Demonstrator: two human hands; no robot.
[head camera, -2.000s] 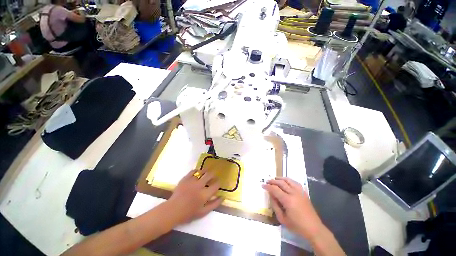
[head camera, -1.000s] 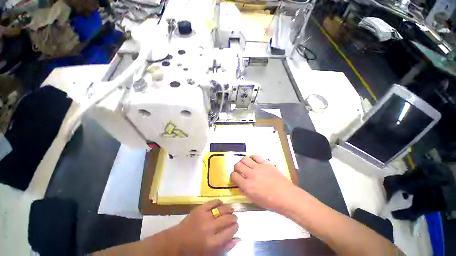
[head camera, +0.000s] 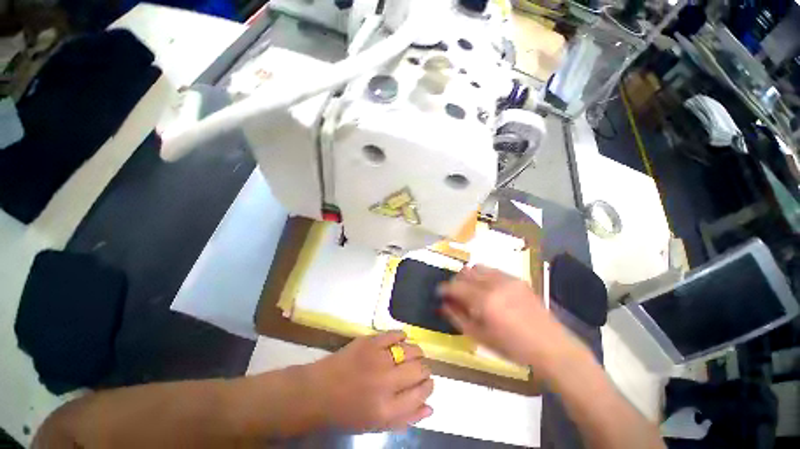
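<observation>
The sewing template (head camera: 282, 263), a brown-bordered frame with white and yellow sheet, lies under the white machine head. A black rounded fabric piece (head camera: 412, 294) lies in its window, uncovered. My right hand (head camera: 500, 317) is blurred, its fingertips at the right side of the black piece; whether they grip it cannot be told. My left hand (head camera: 382, 381), with a yellow ring, rests palm down at the template's front edge and holds nothing. An orange-yellow plate (head camera: 462, 235) shows behind the window, partly hidden by the head.
The machine head (head camera: 395, 167) stands over the template's back part. Black stacks lie left (head camera: 70, 320) and right (head camera: 577, 289). A large black fabric pile (head camera: 79, 110) is far left. A control screen (head camera: 719, 298) and a tape roll (head camera: 602, 219) are at right.
The yellow plate with the black outline no longer covers the window, and the black piece shows there. My right hand has stayed near the window's right side. The camera view has shifted.
</observation>
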